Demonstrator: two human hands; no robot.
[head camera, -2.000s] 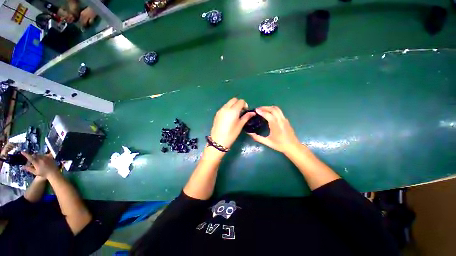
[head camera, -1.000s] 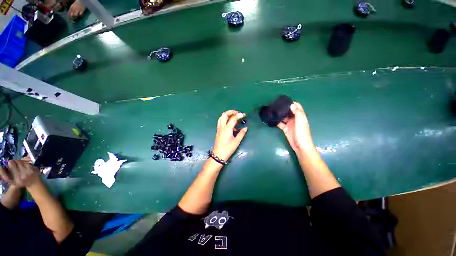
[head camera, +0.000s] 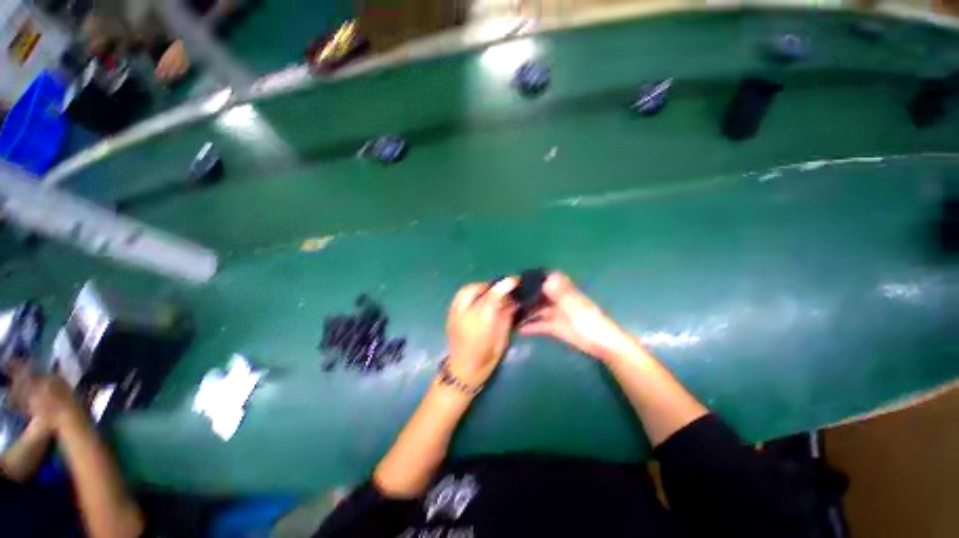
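Observation:
A black housing (head camera: 533, 286) is held between my two hands above the green belt, near the middle of the blurred head view. My left hand (head camera: 481, 328) grips its left side, thumb on top. My right hand (head camera: 573, 317) holds its right side. The fingers cover much of the housing, and I cannot tell whether a small fitting is in it. A loose pile of small black fittings (head camera: 362, 336) lies on the belt left of my hands.
White scrap (head camera: 227, 396) lies left of the pile. A black box with a silver face (head camera: 126, 342) stands beside a neighbour's hands (head camera: 47, 405). The far lane carries round motor pieces (head camera: 389, 148) and a black cylinder (head camera: 751, 107). A brown carton (head camera: 899, 462) is at lower right.
The hands were together on a housing, then apart with a dark bit at the left fingers and the housing in the right. Now they are together on it again. The view has shifted.

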